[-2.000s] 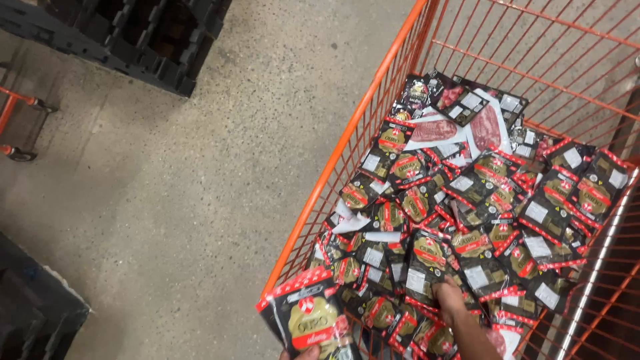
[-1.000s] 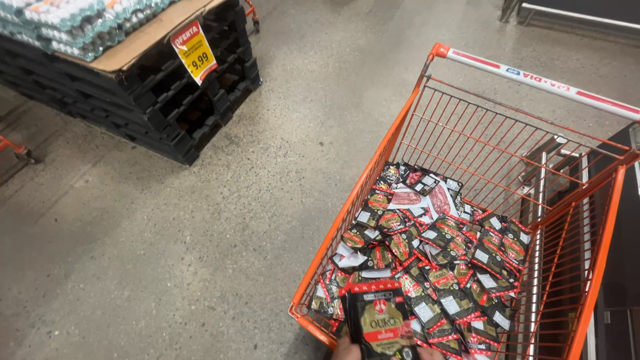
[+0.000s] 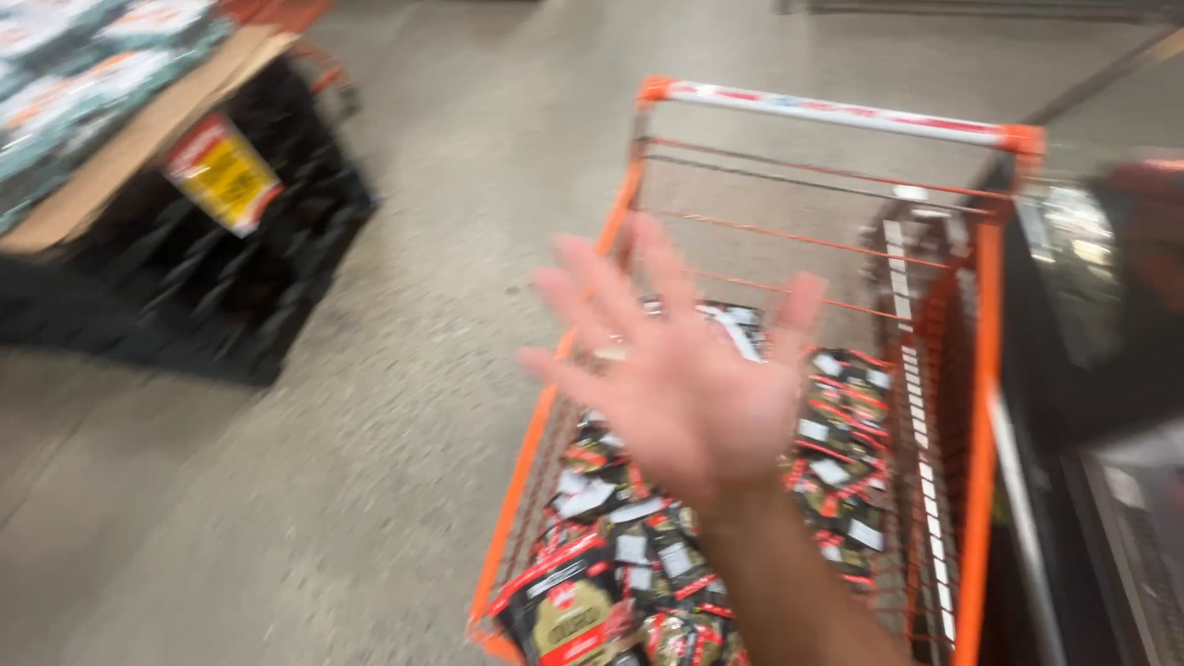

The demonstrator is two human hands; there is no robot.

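Observation:
My right hand [image 3: 694, 398], blurred, is raised over the shopping cart, palm up with its fingers spread and nothing in it. Beneath it, many black, red and gold meat packets [image 3: 675, 555] lie heaped in the orange wire cart [image 3: 523, 472]. A larger-looking packet [image 3: 569, 610] of the same kind stands out at the cart's near left corner, cut off by the bottom edge of the view. My left hand cannot be made out there. Part of the heap is hidden behind my right hand and forearm.
On the left, wrapped goods [image 3: 83, 83] lie on a cardboard sheet [image 3: 139, 139] over stacked black crates or pallets [image 3: 305, 213], with a yellow and red price sign [image 3: 225, 176]. Grey floor [image 3: 370, 416] lies between them and the cart. A dark display case [image 3: 1064, 324] stands close on the right.
My right hand, seen among the packets two seconds ago, is now raised above them with its fingers spread. The view has swung up towards the cart's handle.

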